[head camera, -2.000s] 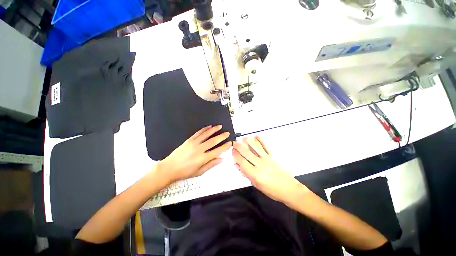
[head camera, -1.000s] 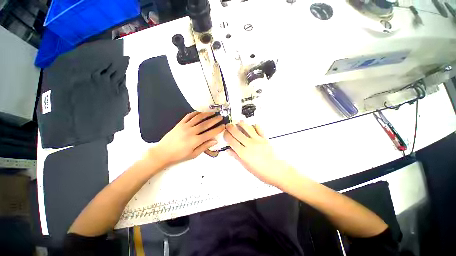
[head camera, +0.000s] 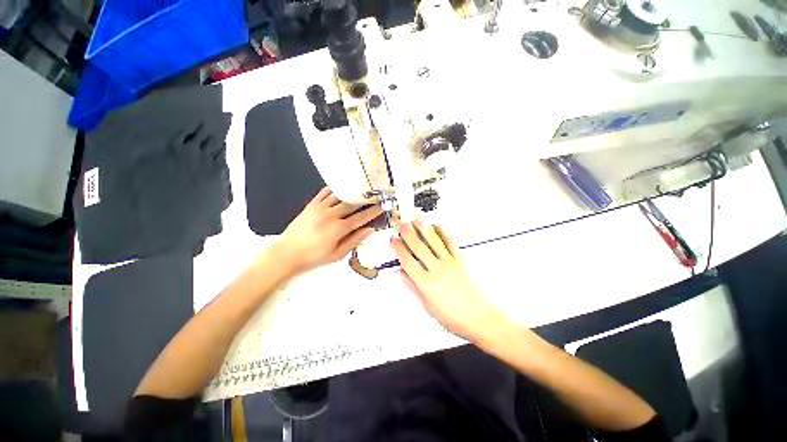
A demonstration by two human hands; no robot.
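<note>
A black fabric panel (head camera: 278, 164) with rounded corners lies left of the presser foot (head camera: 386, 203) of the white sewing machine (head camera: 509, 112). My left hand (head camera: 324, 231) lies flat on the panel's near right part, fingertips beside the foot. My right hand (head camera: 436, 274) is just right of the foot, fingertips close to the needle area; whether they pinch anything is hidden. A black cord (head camera: 535, 229) runs from my right hand across the table to the right. A brownish curved metal piece (head camera: 363, 266) sits below the foot, between the hands.
A labelled dark pile (head camera: 155, 173) and a plain panel pile (head camera: 138, 332) lie at left, blue bins (head camera: 164, 39) behind. A screwdriver (head camera: 580, 183) and red-black snips (head camera: 669, 233) lie at right. A dark stack (head camera: 639, 371) is at lower right, and a round dark cup (head camera: 302, 399) below the table edge.
The panel has moved away from me, past the foot, and both hands moved up with it towards the needle. The brownish metal piece is now uncovered. The view has shifted slightly.
</note>
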